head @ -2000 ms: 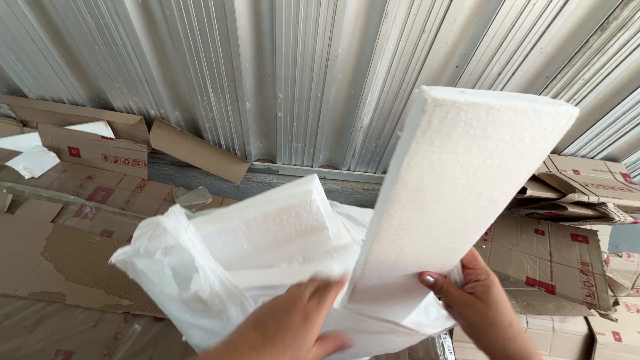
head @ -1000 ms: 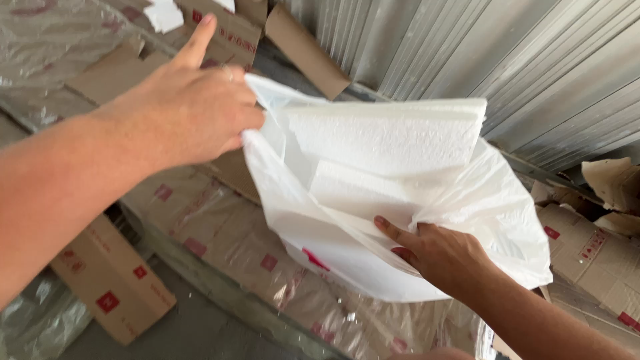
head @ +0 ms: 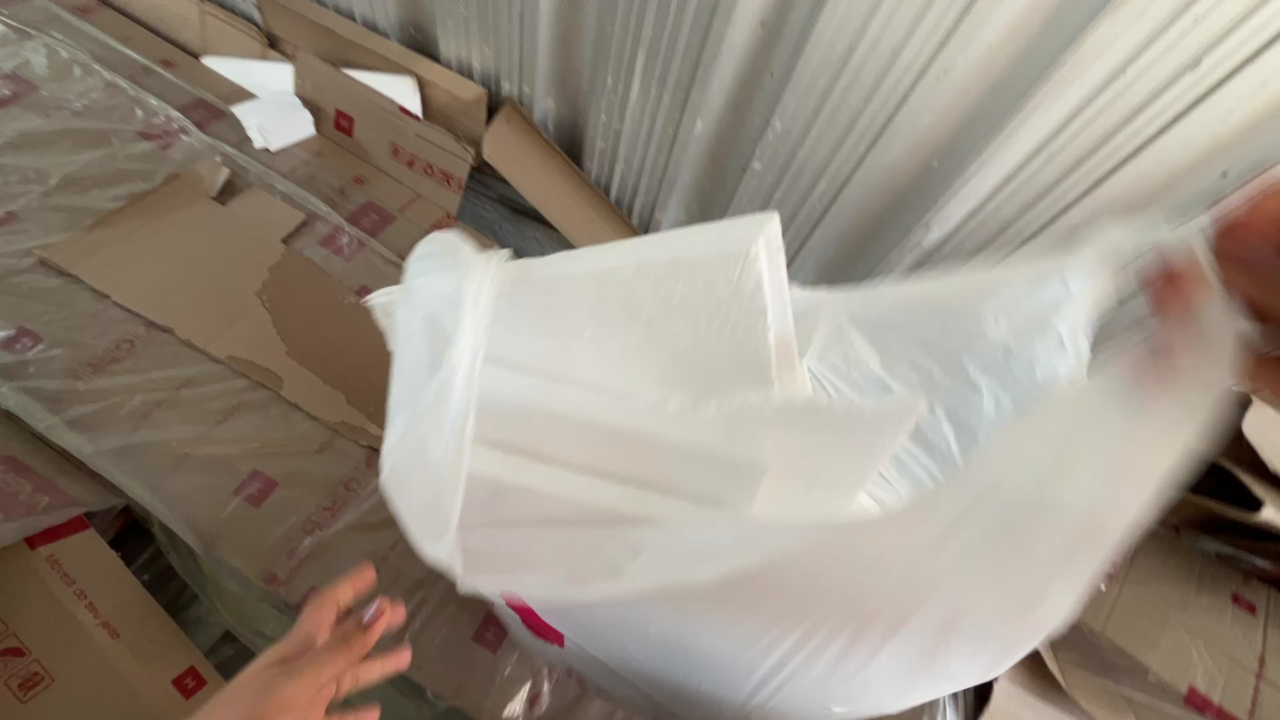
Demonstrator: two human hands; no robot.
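Note:
A large white plastic bag [head: 800, 610] lies in the middle of the view, full of white foam boards [head: 640, 310] whose ends stick out of its mouth. At the lower left my left hand [head: 330, 650] is bare of any object, its fingers spread, a little apart from the bag. My right hand [head: 1190, 290], blurred at the right edge, holds the bag's rim and stretches it out to the right. Part of that hand is hidden behind the thin plastic.
Flattened cardboard [head: 190, 270] and plastic-wrapped cartons [head: 300, 500] spread across the left. White foam scraps [head: 275, 110] rest near a corrugated metal wall [head: 850, 120]. A printed carton [head: 100, 620] is at the lower left, more cardboard [head: 1160, 620] at the lower right.
The foam board held up two seconds ago is no longer upright in my right hand. My left hand has let go of the bag's edge, and my right hand has moved out to the right with the rim.

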